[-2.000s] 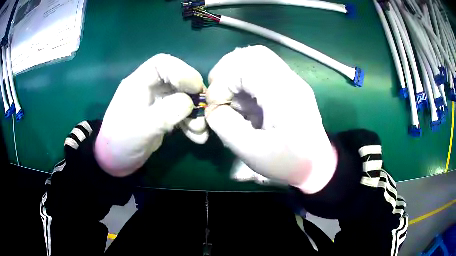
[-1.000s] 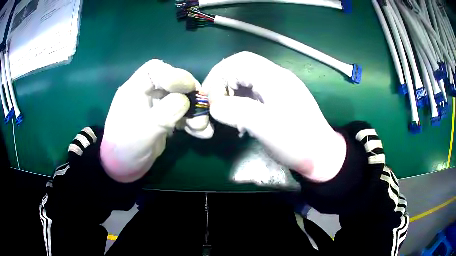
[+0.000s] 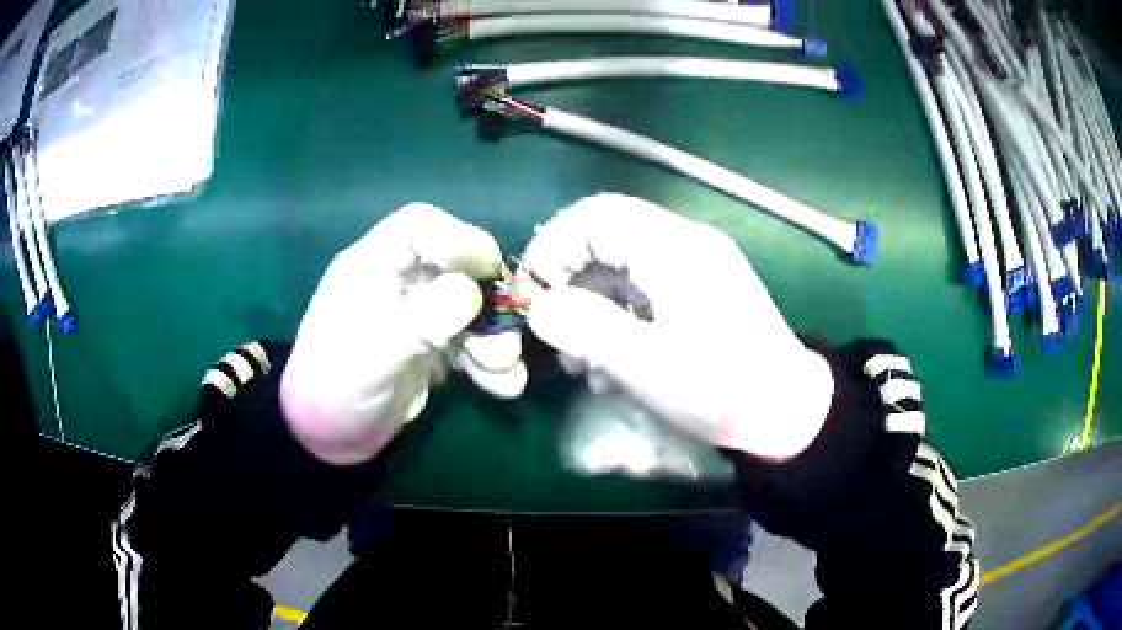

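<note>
My left hand [image 3: 400, 322], in a white glove pinkish at the wrist, pinches a small dark connector housing [image 3: 490, 310] between thumb and fingers. Thin coloured wires [image 3: 507, 298], red, white and dark, run from the housing toward my right hand [image 3: 671, 322]. My right hand, also gloved, has its thumb and forefinger closed on the wires just beside my left fingertips. A thin wire end stands up between the fingertips. The cable body and most of the housing are hidden by the gloves.
White cables with blue connectors [image 3: 708, 175] lie across the top centre, their dark ends left. A dense cable pile [image 3: 1003, 160] is at right. Thin white cables [image 3: 30, 234] and a printed sheet [image 3: 135, 105] are at upper left. The green bench's front edge curves below my hands.
The whole view has shifted, so the bench things and hands sit lower and more cables show at the top. My right fingertips have changed position slightly at the wires; my left hand keeps its pinch.
</note>
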